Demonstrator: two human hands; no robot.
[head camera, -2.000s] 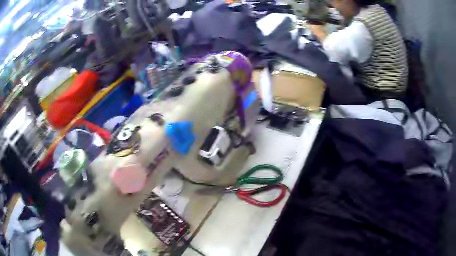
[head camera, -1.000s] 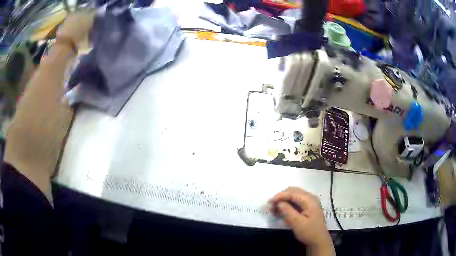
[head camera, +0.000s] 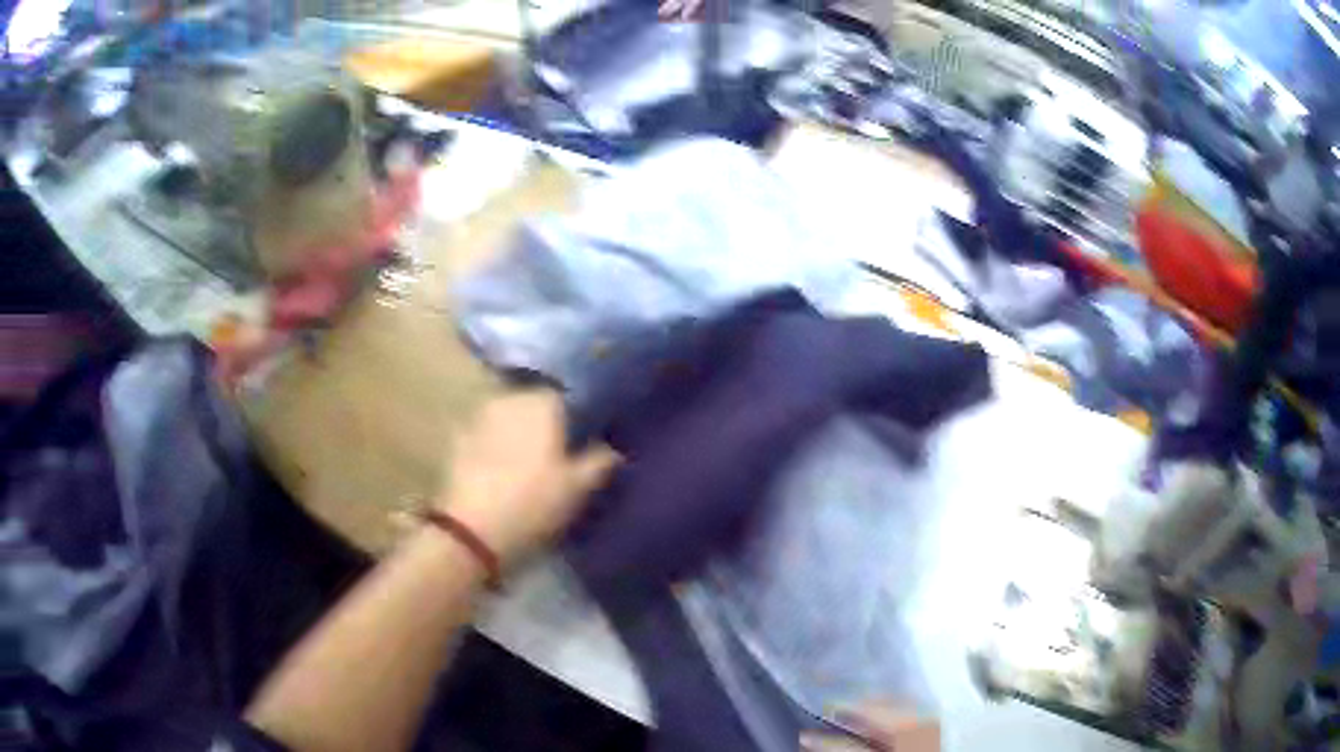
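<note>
A pale grey-blue cut panel with a dark purple-navy piece over it lies bunched across the white table, left of the sewing machine. My left hand, with a thin red band at the wrist, is at the left edge of the dark piece, thumb against it; blur hides whether the fingers grip it. My right hand is cut off by the bottom edge, at the lower end of the pale panel; its grip cannot be told.
A brown cardboard sheet lies on the left, with a crumpled orange-pink strip on it. The cream sewing machine stands at the right. Grey and dark fabric is piled at lower left. A red item is at upper right.
The view has swung left. The fabric, earlier at the table's far left by my left hand, now spreads over the middle. My right hand has moved from bare table to the panel's lower end.
</note>
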